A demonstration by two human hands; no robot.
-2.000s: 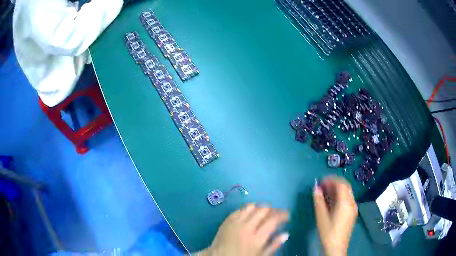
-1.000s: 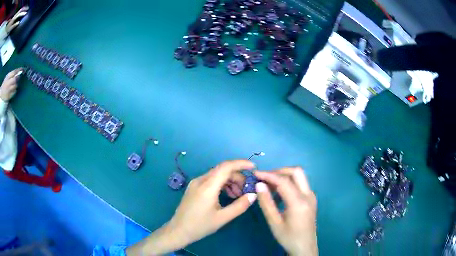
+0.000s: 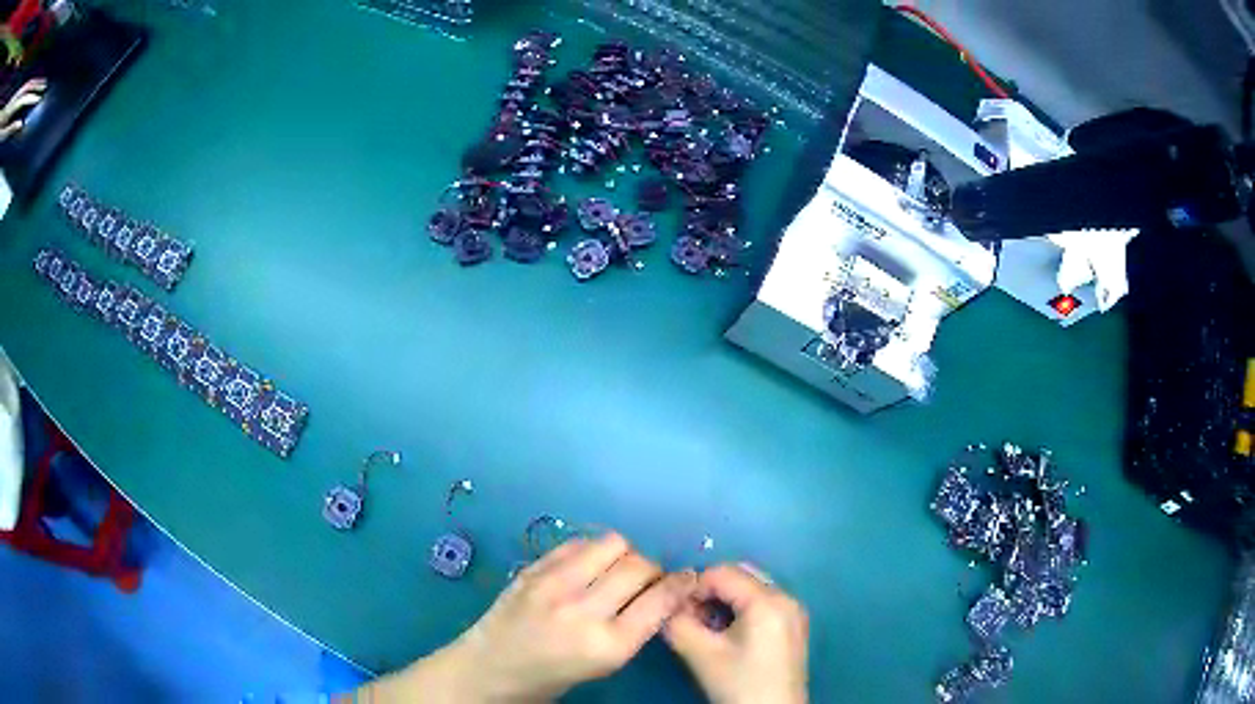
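Observation:
My left hand [image 3: 585, 605] and my right hand [image 3: 743, 633] meet at the lower middle, fingertips touching. My right fingers close around a small dark roundish holder [image 3: 716, 615]; a pale plug [image 3: 708, 543] shows just above. Whether my left fingertips grip anything is hidden. A thin lead [image 3: 546, 528] curves out beside my left hand; the part under it is mostly covered. To the left, two holders lie apart on the green mat, one nearer [image 3: 450, 554] and one farther [image 3: 343, 506], each with a short lead pointing up.
Two board strips lie at left, a longer one [image 3: 179, 341] and a shorter one [image 3: 127, 242]. A pile of wired holders [image 3: 606, 124] is at the back, with ribbed trays behind. A white screw feeder [image 3: 812, 275], a black cylindrical driver [image 3: 1074, 193] and a board heap [image 3: 1018, 550] are at right.
The view has swung right, and the feeder and board heap have come in. Two holders now lie left of my hands, where one lay at first. A lead now lies beside my left hand.

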